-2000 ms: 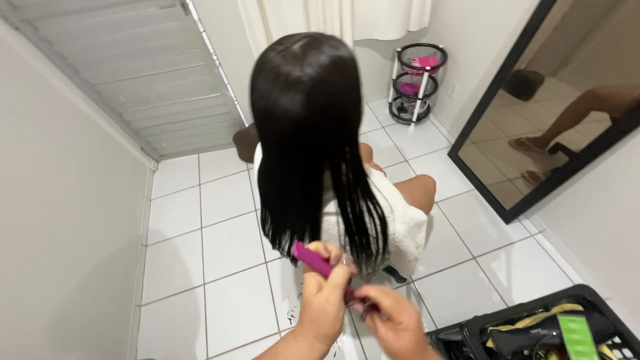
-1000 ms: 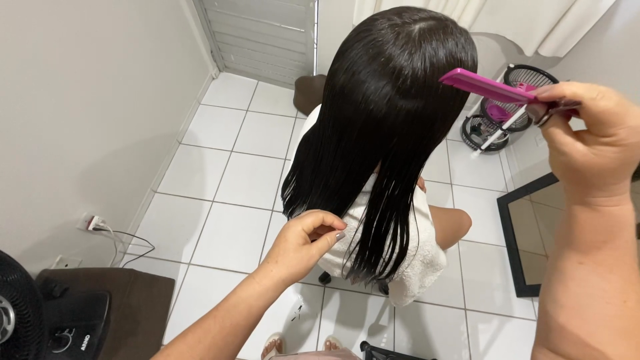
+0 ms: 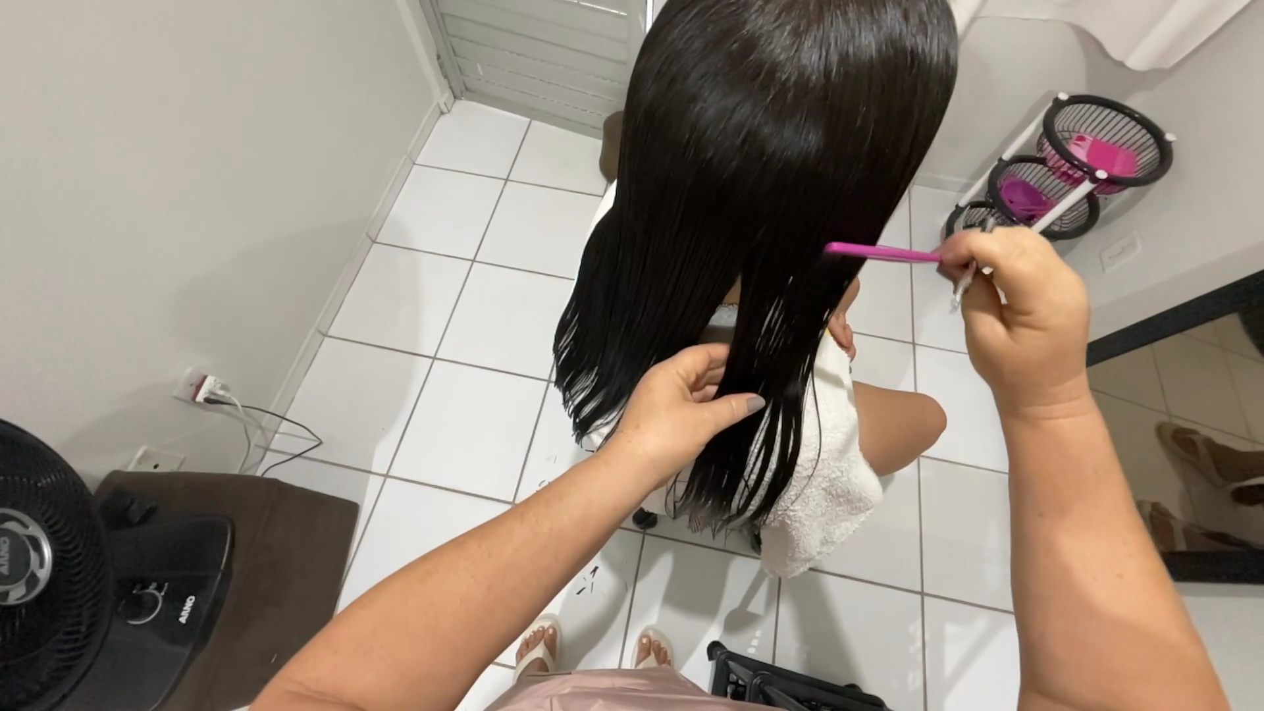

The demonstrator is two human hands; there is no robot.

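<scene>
Long, straight dark hair hangs down the back of a seated person, parted into strands near its ends. My left hand is around a section of the hair's lower part, its thumb lying over the strands. In my right hand is a pink comb, its far end against the right side of the hair. Silver metal scissors also sit among the fingers of that hand. A white towel covers part of the seated person.
A black fan stands at the left by a brown padded surface. A tiered basket rack and a black-framed mirror are at the right. A black folded frame is at the bottom. Cut hair lies on the tiles.
My left hand, beside the hair a second ago, is now around a section of it. The comb has come down from the head to the hair's middle length.
</scene>
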